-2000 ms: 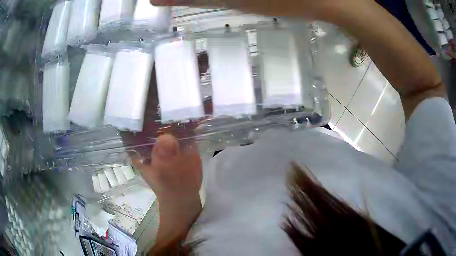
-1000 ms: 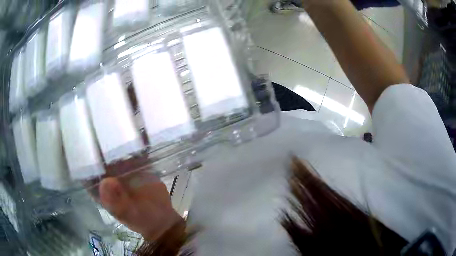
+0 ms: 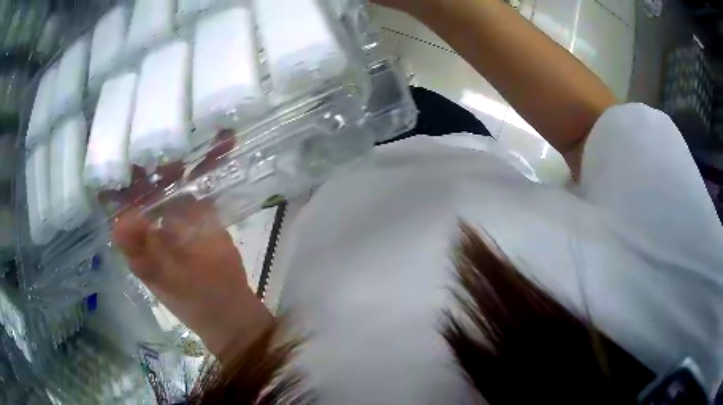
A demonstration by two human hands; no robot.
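A clear blister tray [image 3: 317, 130] with rows of white units [image 3: 226, 67] is held up at the upper left, tilted and partly cut off by the top edge. My left hand [image 3: 178, 249] grips its near edge from below. Some of its fingers show through the clear plastic under the units. My right forearm reaches up from the right to the top edge, beside the tray's right corner. My right hand is cut off by the top of the picture, so its hold cannot be seen.
Glossy tiled floor [image 3: 547, 39] lies beyond the tray, with a dark rounded shape [image 3: 448, 115] near my body. Blurred papers or table items [image 3: 170, 368] are at the lower left. Blurred stacked items [image 3: 686, 87] stand at the far right.
The tray and my left hand have moved left and then up since the first frame, and the tray is more tilted. My right hand has moved out past the top edge.
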